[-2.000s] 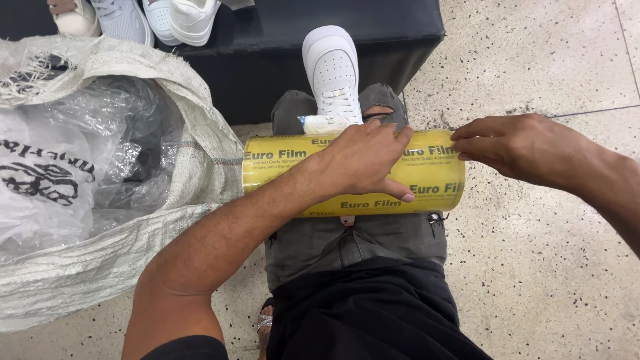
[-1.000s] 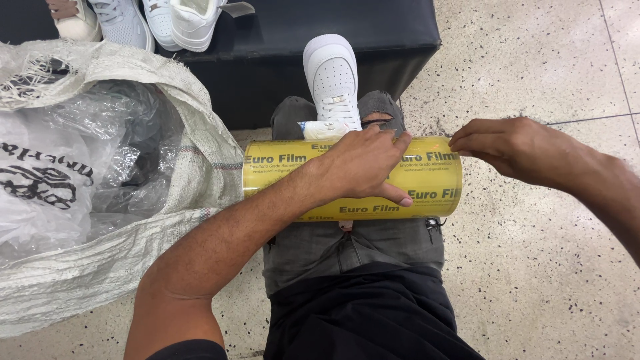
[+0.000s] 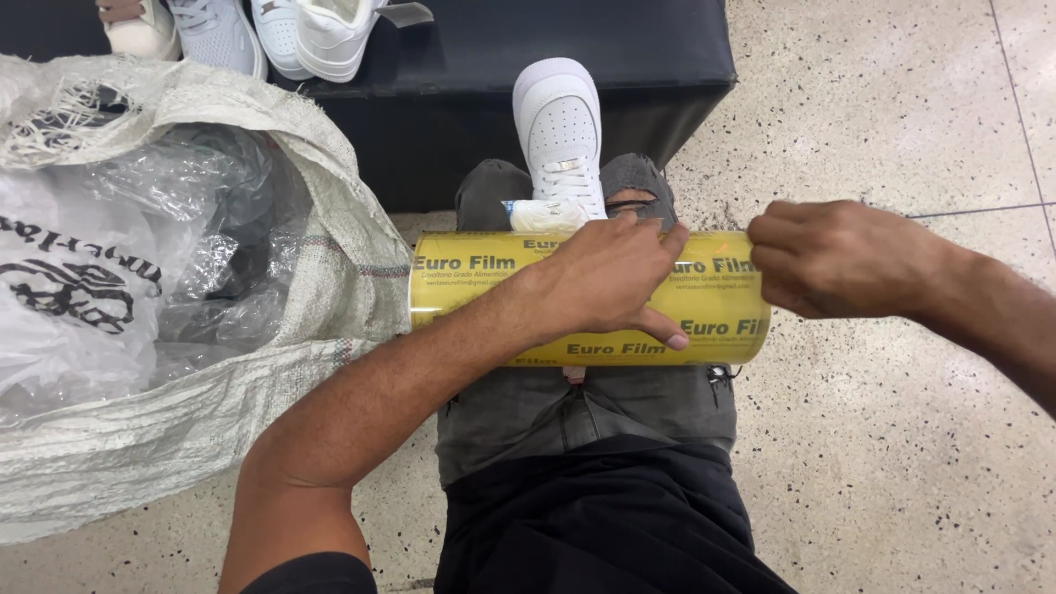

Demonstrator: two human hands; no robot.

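A large roll of plastic film with yellow printing [image 3: 495,293] lies crosswise on my thighs. My left hand [image 3: 619,276] rests palm down on top of it, fingers spread and thumb toward me. At the roll's right end is my right hand [image 3: 825,260], its fingers bent and drawn together by the upper edge; whether film is pinched in them cannot be told. Just beyond the roll, a white sneaker [image 3: 561,124] stands between my knees, toe pointing away. A small white plastic-wrapped bundle [image 3: 549,216] lies against its near end, partly hidden by the roll.
A woven white sack [image 3: 330,165] stands open at the left, with clear and printed plastic bags [image 3: 74,280] inside. Ahead is a black padded bench [image 3: 495,41] holding several light shoes [image 3: 330,37] at its left. Speckled floor [image 3: 866,454] shows at the right.
My right hand's fingers have curled in more, at the roll's right end. The left hand stays on top of the roll.
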